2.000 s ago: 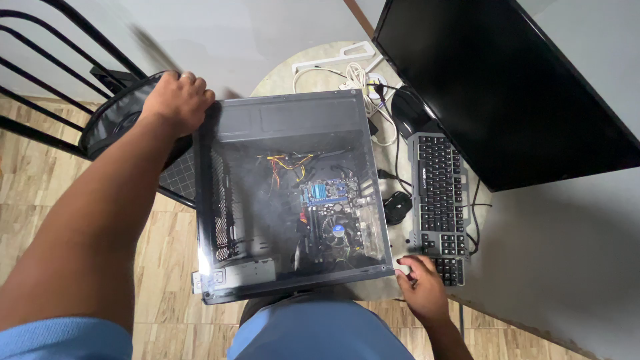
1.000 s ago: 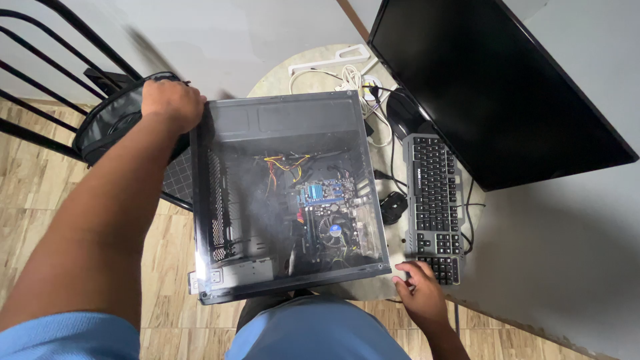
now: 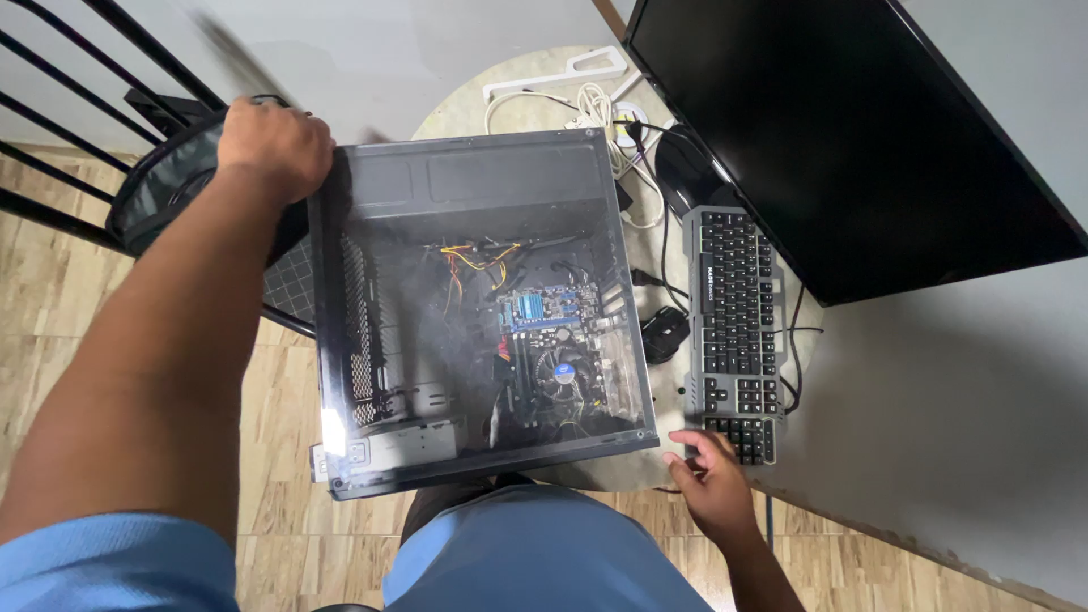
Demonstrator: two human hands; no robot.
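A black computer case point(image 3: 476, 178) with a clear side panel lies over the round table, its panel facing up. Inside show a blue motherboard point(image 3: 552, 308), a CPU cooler fan point(image 3: 565, 372) and yellow and red power cables point(image 3: 480, 259). My left hand point(image 3: 276, 149) grips the case's far left corner, its fingers partly hidden behind the edge. Just off the near right corner is my right hand point(image 3: 701, 467), thumb and index finger apart with nothing between them; its other fingers are curled.
A keyboard point(image 3: 735, 293), a mouse point(image 3: 665, 333) and a large monitor point(image 3: 850, 136) are right of the case. White cables point(image 3: 595, 110) and a white bracket point(image 3: 552, 82) lie on the marble-look table point(image 3: 476, 89). At left, a black bag point(image 3: 161, 200) rests on a metal-barred chair point(image 3: 64, 225).
My right hand, two seconds ago at the case's near right corner with a small pale thing at its fingertips, is now slightly off the corner, and that thing no longer shows. My left hand keeps its hold.
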